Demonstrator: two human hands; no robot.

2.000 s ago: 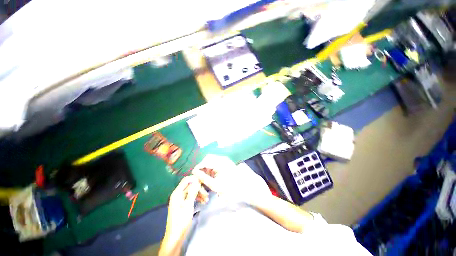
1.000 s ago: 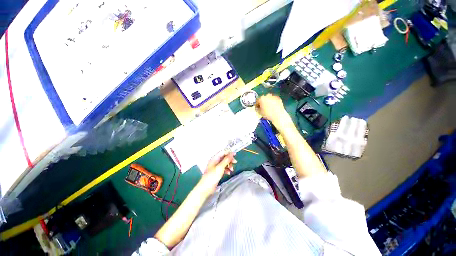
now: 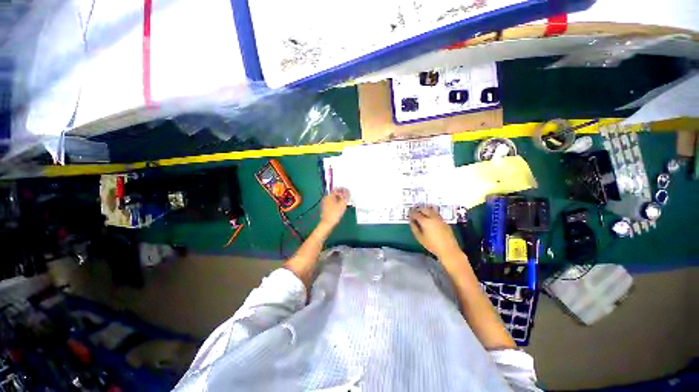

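Observation:
A white sheet with grey printed or ridged rows point(image 3: 406, 172) lies flat on the green bench in front of me; whether a clear tray lies over it I cannot tell. My left hand point(image 3: 335, 207) is at the left edge of the white sheets, fingers bent. My right hand point(image 3: 431, 228) has its fingertips on the near edge of the printed sheet, towards its right corner. Neither hand shows a device in it; small things under the fingers are hidden. A yellowish sheet point(image 3: 507, 174) sticks out at the right.
An orange multimeter point(image 3: 276, 185) with leads lies left; a black fixture point(image 3: 203, 200) is further left. A blue soldering station point(image 3: 497, 226) and a parts tray point(image 3: 521, 331) are right. A tray of black pieces point(image 3: 448, 92) stands behind. A blue-rimmed bin point(image 3: 247, 38) overhangs above.
My right hand has come back from the round container to the sheet's near edge. My left hand is now at the sheets' left edge. The view has turned and levelled; the yellowish sheet now shows.

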